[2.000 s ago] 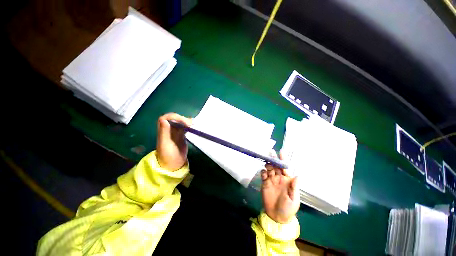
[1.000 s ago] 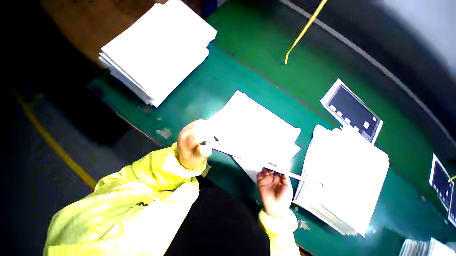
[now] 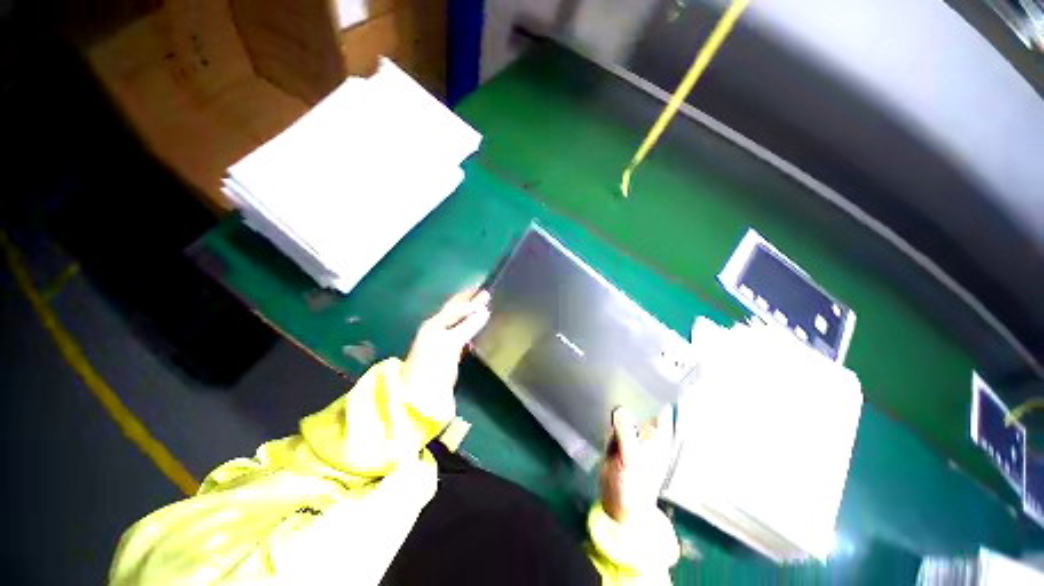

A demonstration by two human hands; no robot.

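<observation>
A silver-grey tablet [image 3: 567, 343], back side up with a small logo in the middle and a camera at its right corner, lies or is held over the middle of the green bench. My left hand [image 3: 449, 332] holds its left edge. My right hand [image 3: 630, 458] is at its lower right edge, thumb over the back; the fingers are partly hidden. The white sheet that lay there is hidden under the tablet. A white stack [image 3: 767, 429] is just right of the tablet.
Another white stack [image 3: 355, 177] stands at the bench's left end, beside brown cartons [image 3: 189, 86]. A dark printed card [image 3: 790, 298] lies behind the right stack, with others [image 3: 999, 429] further right. A yellow strap [image 3: 685, 92] hangs over the back of the bench.
The tablet, seen edge-on before, now shows its grey back flat over the white sheet's place. My left hand has moved to its left edge and my right hand to its lower right.
</observation>
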